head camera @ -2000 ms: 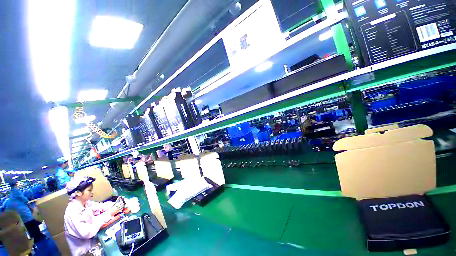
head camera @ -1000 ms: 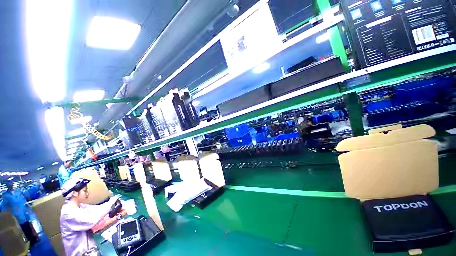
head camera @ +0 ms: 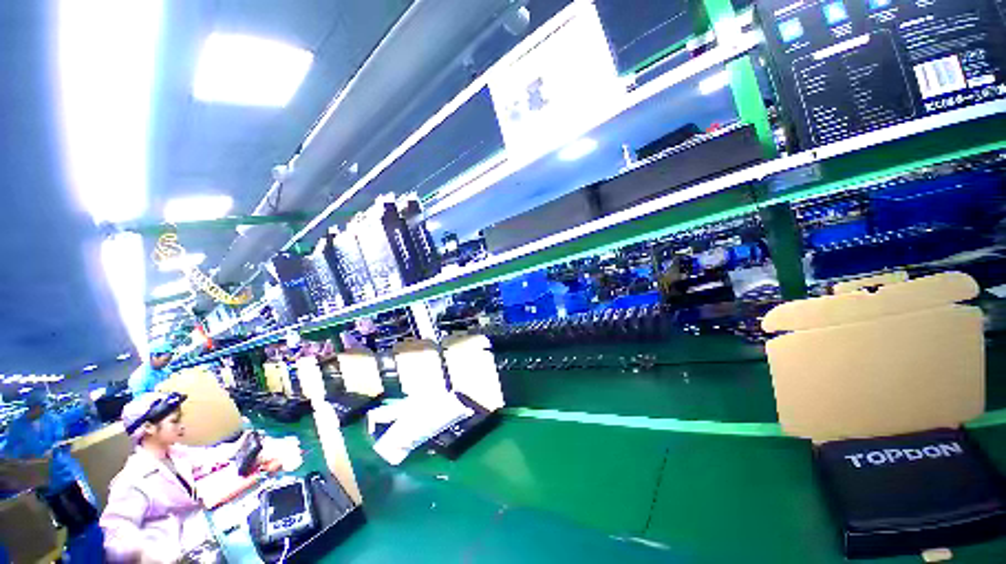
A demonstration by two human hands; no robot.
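Neither of my hands is in the picture. An open retail box stands at the right of the green bench, its tan lid [head camera: 879, 375] upright with rounded flaps. A black zip case [head camera: 921, 485] with white TOPDON lettering lies flat in the box. A small pale tan tab [head camera: 937, 555] shows at the box's front edge. Further left, another open box with an upright tan lid [head camera: 474, 372] has white sheets or bags [head camera: 425, 423] lying over it.
At left, a person in pink [head camera: 160, 485] holds a dark item beside a box with a grey-edged device [head camera: 287, 509]. The green-framed shelf [head camera: 618, 209] crosses above the bench, with printed black cartons [head camera: 849, 77] and long dark boxes [head camera: 673, 171].
The TOPDON box sits slightly further right in the picture. The person at left has leaned back and lowered one arm, still holding the dark item.
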